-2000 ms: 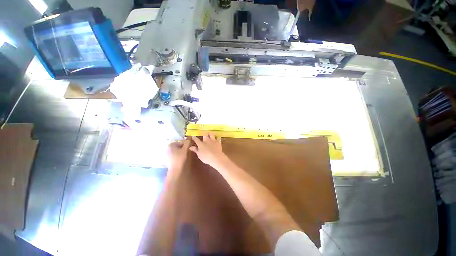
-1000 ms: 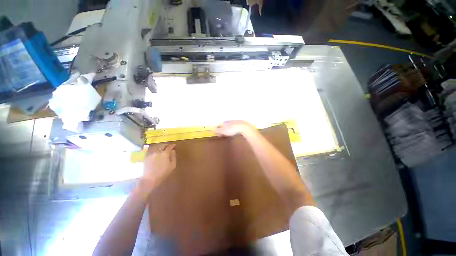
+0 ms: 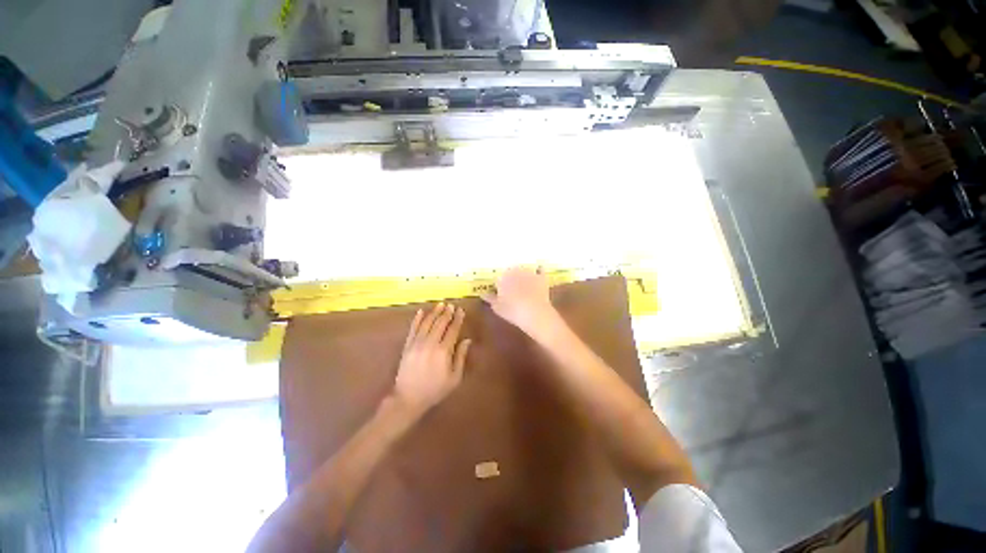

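A brown panel [image 3: 541, 443] lies flat before me, its far edge along a yellow template [image 3: 378, 294]. A small pale label [image 3: 488, 470] is on the panel. My left hand [image 3: 430, 356] lies flat on the panel, fingers spread and tips near the template. My right hand [image 3: 520, 297] is at the panel's far edge, over the template, its fingers bent; whether they pinch anything is hidden. The sewing head [image 3: 205, 205] stands at the left, its lower tip by the template's left end.
A white base plate [image 3: 487, 211] lies under the template. A metal feed rail [image 3: 465, 86] runs behind it. A white crumpled wad [image 3: 78, 229] is on the head. The metal table's [image 3: 800, 378] rounded edge is at the right; hanging pieces [image 3: 914, 275] are beyond it.
My left hand has moved right along the panel, away from its left corner. My right hand has shifted slightly right along the template. The view has moved, and the sewing head appears further left.
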